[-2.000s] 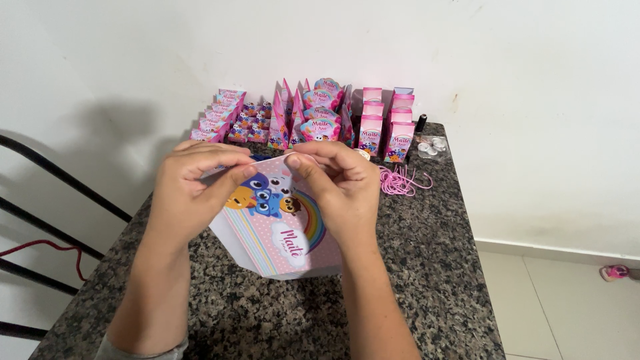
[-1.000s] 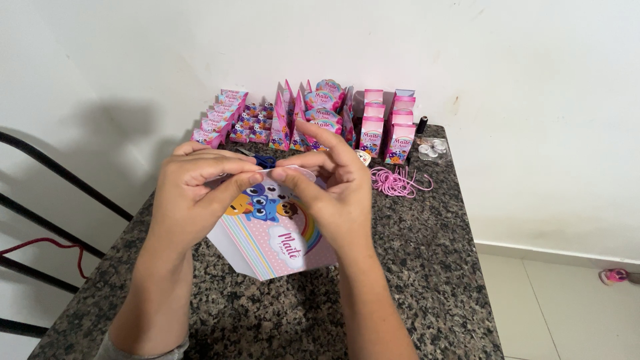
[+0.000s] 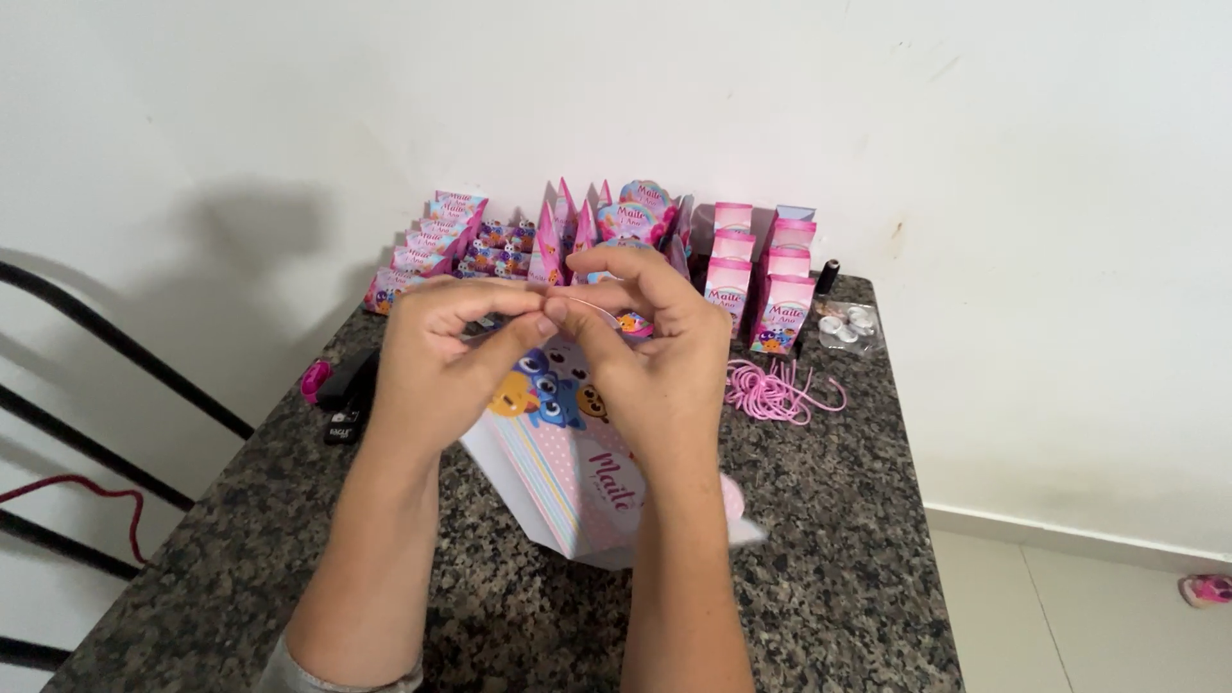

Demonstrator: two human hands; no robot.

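A printed paper piece [image 3: 558, 481] with cartoon animals, a rainbow and pastel stripes hangs tilted over the granite table. Its upper edge is between my left hand [image 3: 457, 356] and my right hand [image 3: 650, 346]. The thumb and forefinger of each hand pinch at this edge, with the fingertips nearly touching. My right hand's other fingers are raised and spread. The fingers hide what exactly is pinched, and my right forearm covers part of the paper's right side.
Rows of small pink printed boxes [image 3: 784, 313] stand along the wall. Pink cord [image 3: 775, 393] lies at the right, near a clear bag of white discs [image 3: 847, 327]. A black stapler-like tool [image 3: 346, 404] is left on the granite table [image 3: 828, 577]. A black metal chair [image 3: 115, 356] stands at the left.
The paper's upper edge has been folded or drawn in closer between my fingertips. My right hand's fingers have lifted and spread since two seconds ago.
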